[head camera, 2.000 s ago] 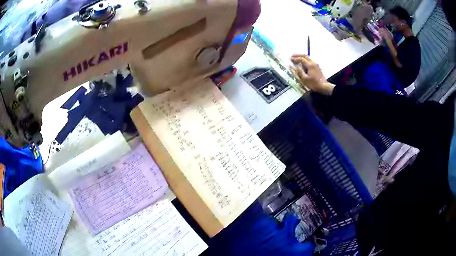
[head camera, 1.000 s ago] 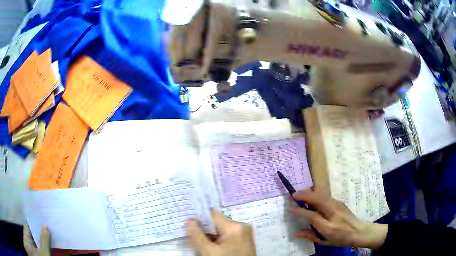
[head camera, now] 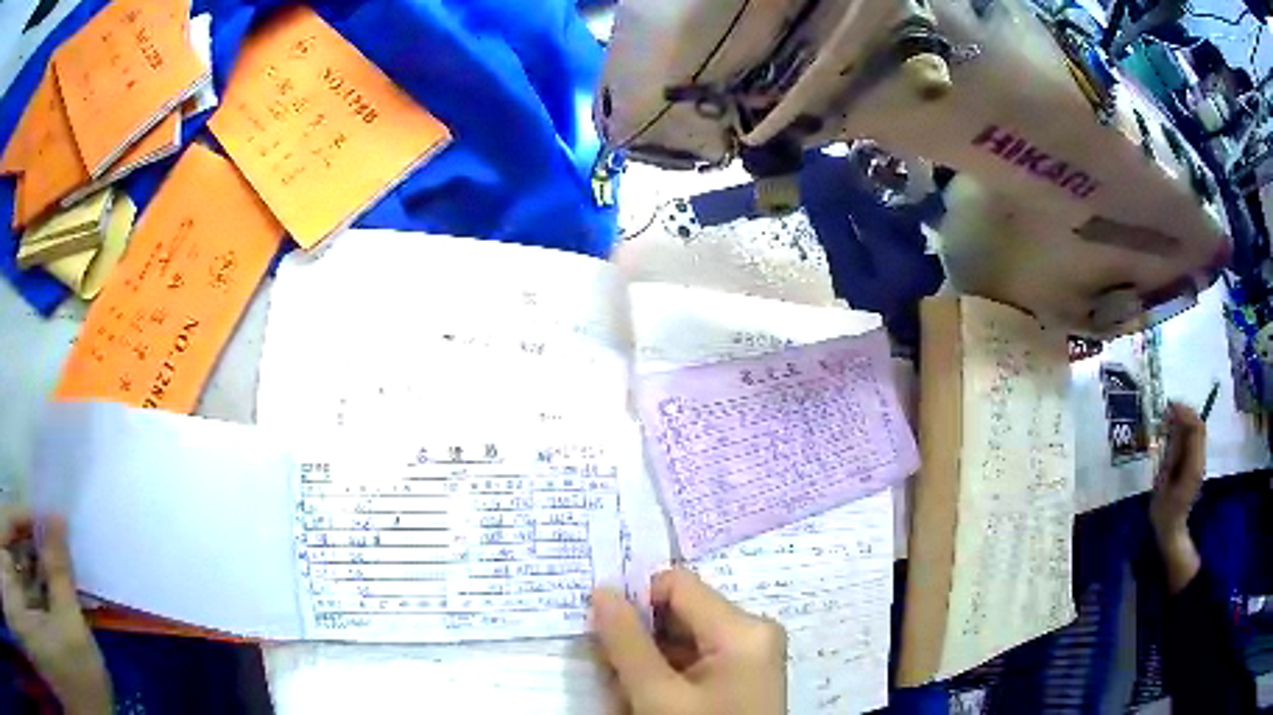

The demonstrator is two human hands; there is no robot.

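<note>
My left hand [head camera: 63, 622], partly cut off at the lower left, grips the edge of an open orange-backed delivery note book. Its white delivery note [head camera: 461, 545] lies over the open lined notebook [head camera: 447, 314], with a blank white flap folded out to the left. My right hand [head camera: 698, 650] comes in at the bottom centre and pinches the note's right edge between thumb and fingers. The pink delivery note [head camera: 782, 440] lies slightly tilted on the notebook's right page, beyond my right fingertips.
Orange pads [head camera: 328, 126] and yellow slips [head camera: 70, 238] lie upper left by blue fabric [head camera: 517, 154]. The sewing machine [head camera: 1033, 154] overhangs the upper right. A thick record book [head camera: 998, 489] stands right of the notebook. Another person's black-sleeved hand [head camera: 1180, 475] is far right, near a pen [head camera: 1210, 398].
The other person's hand has moved from the pink note to the far right. The pink note is more tilted. My view has swung back from the right since the oldest frame; both my hands now show.
</note>
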